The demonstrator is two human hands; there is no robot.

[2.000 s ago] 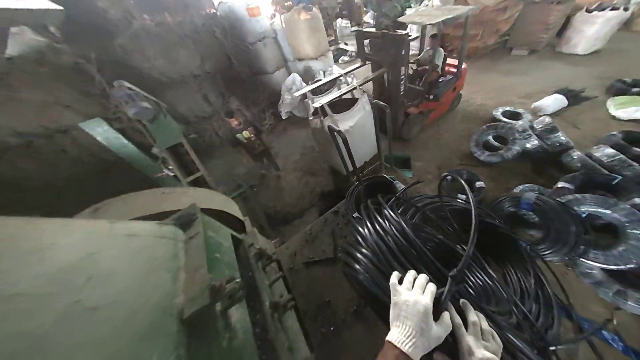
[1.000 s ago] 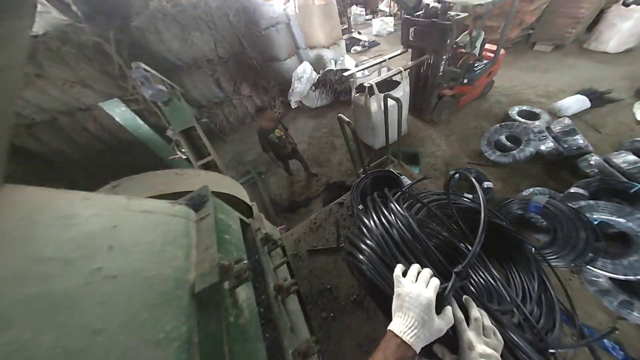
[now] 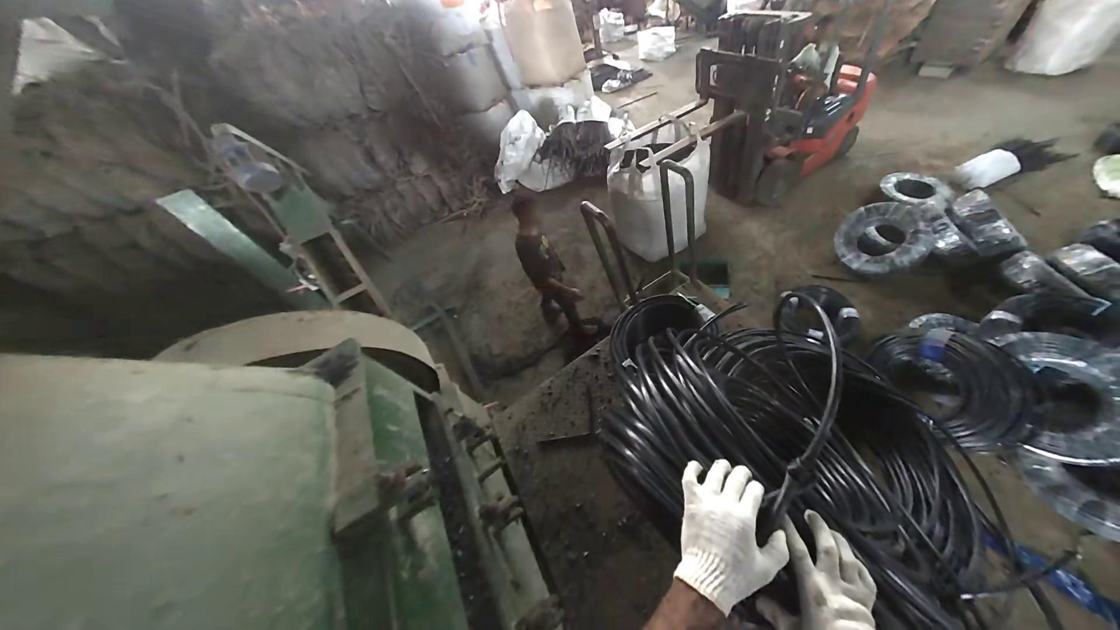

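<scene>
A large heap of coiled black plastic hose [image 3: 700, 420] fills the lower right of the view. My left hand [image 3: 728, 525], in a white knit glove, lies on the coils with its fingers bent over them. Close beside it on the right is my right hand [image 3: 827, 569], also gloved, touching the hose; its lower part runs out of the frame. One hose end stands up in a loop [image 3: 827, 385] just above my hands, and its lower end passes between them. Whether the fingers grip a strand cannot be told.
A green metal machine [image 3: 175, 490] takes up the left. A person [image 3: 541, 254] stands on the floor beyond it. A red forklift [image 3: 831, 114] holds a white bulk bag [image 3: 661, 197] on its forks. Wrapped hose coils [image 3: 884, 236] lie at the right, near a hand-truck frame [image 3: 678, 219].
The forklift and its hanging bag have shifted relative to the hose heap. The person is now upright and nearer the bag. My hands stay on the coils. The view has tilted.
</scene>
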